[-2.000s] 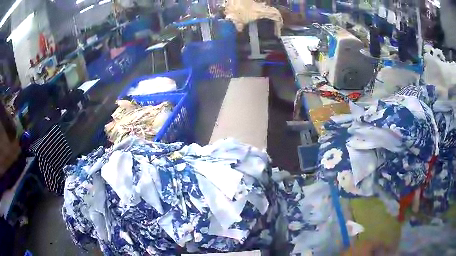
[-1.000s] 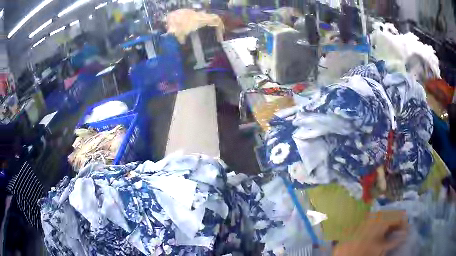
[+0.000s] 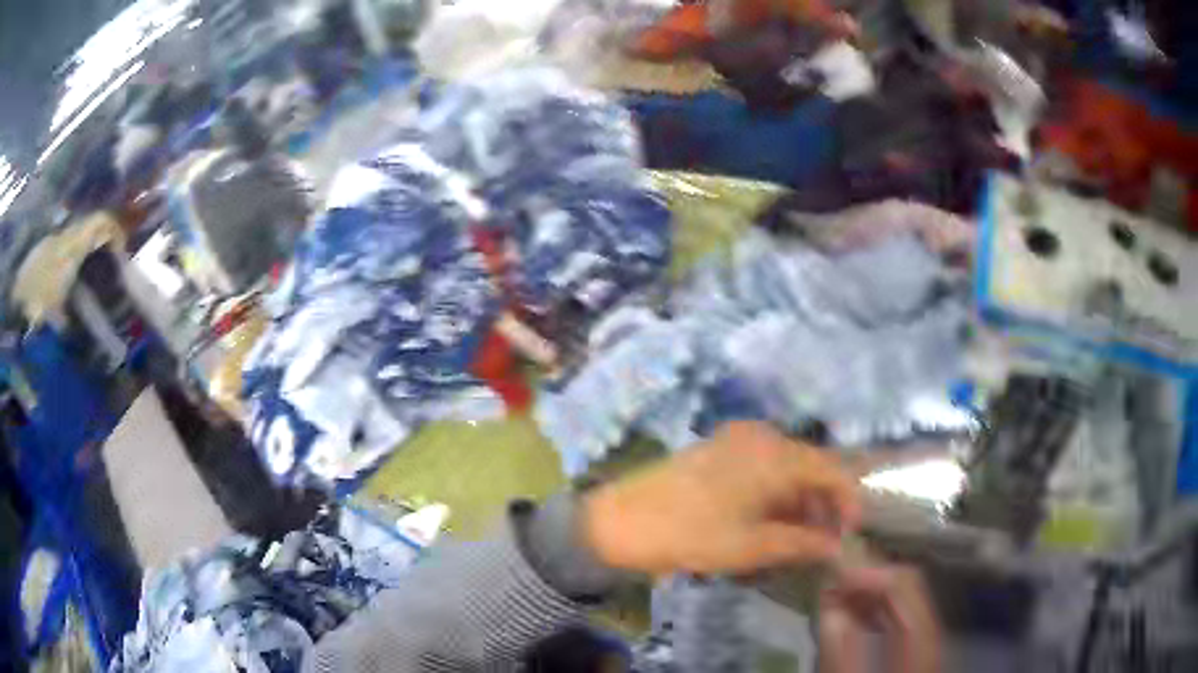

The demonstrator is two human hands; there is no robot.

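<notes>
The view is blurred. My left hand (image 3: 716,502), in a grey striped sleeve, reaches in from the lower left with its fingers curled. My right hand (image 3: 883,621) is at the bottom edge, partly cut off, its fingertips close to the left hand's. Whether either holds anything cannot be told. Pale blue crinkled smocked panels (image 3: 828,335) lie just beyond my left hand. The white overlock machine (image 3: 1097,270) with a blue stripe stands at the right.
A large blue and white floral bundle (image 3: 394,296) with a red and white tie (image 3: 499,375) sits at centre left on the olive-green surface (image 3: 466,476). Another floral pile (image 3: 217,598) is at lower left. Dark and orange-red fabrics (image 3: 1117,132) lie behind.
The view has swung right, bringing the machine into sight. The floral bundle has shifted left in the picture. Both my hands now show near each other; a second ago one blurred hand showed at lower right.
</notes>
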